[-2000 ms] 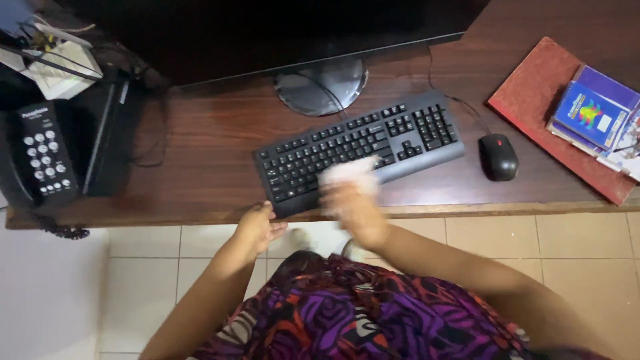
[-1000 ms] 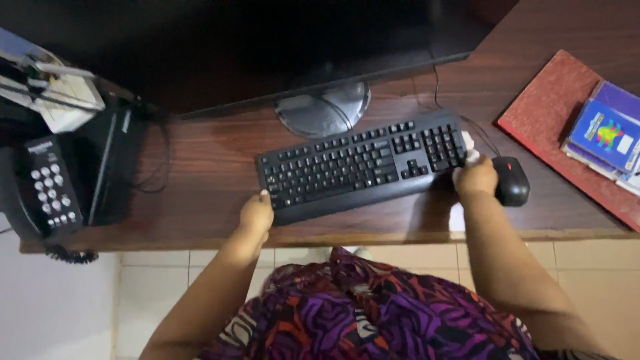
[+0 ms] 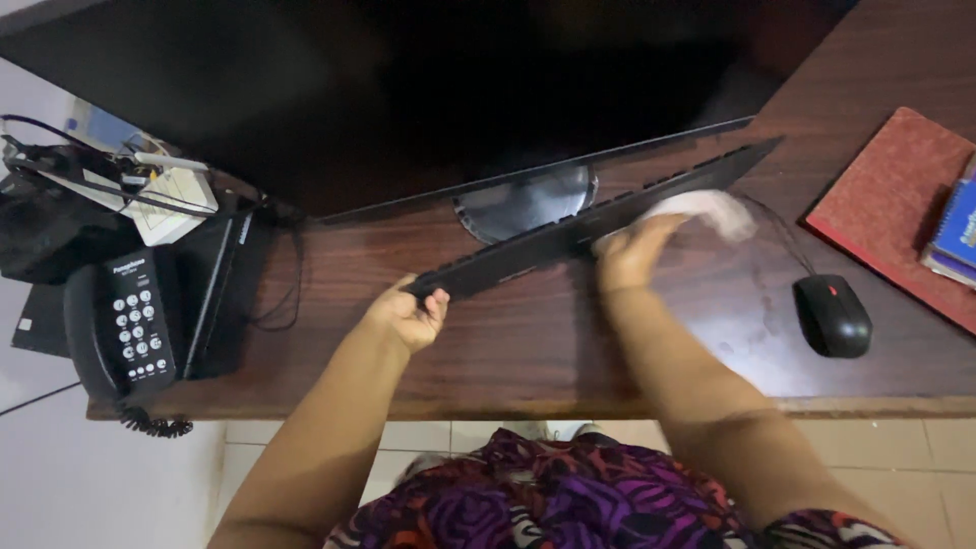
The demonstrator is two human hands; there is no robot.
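A black computer keyboard [image 3: 534,263] is tipped up on edge below the monitor, its underside facing me and its keys turned away. My left hand [image 3: 408,313] grips its left end between thumb and fingers. A white cloth [image 3: 713,210], blurred, is in my right hand [image 3: 637,248], which is at the right part of the keyboard's underside. The fingers of that hand are partly hidden by the cloth and by blur.
A black monitor [image 3: 473,99] on a round stand [image 3: 530,202] spans the back. A black mouse [image 3: 831,316] with a cable lies right, near a red folder [image 3: 877,198] and a blue notebook [image 3: 957,229]. A corded telephone [image 3: 122,320] and a white box [image 3: 175,202] with cables stand left.
The keyboard lay flat with its keys up and is now tilted up on edge. My right hand has moved left from beside the mouse to the keyboard's underside. My left hand has risen with the left end.
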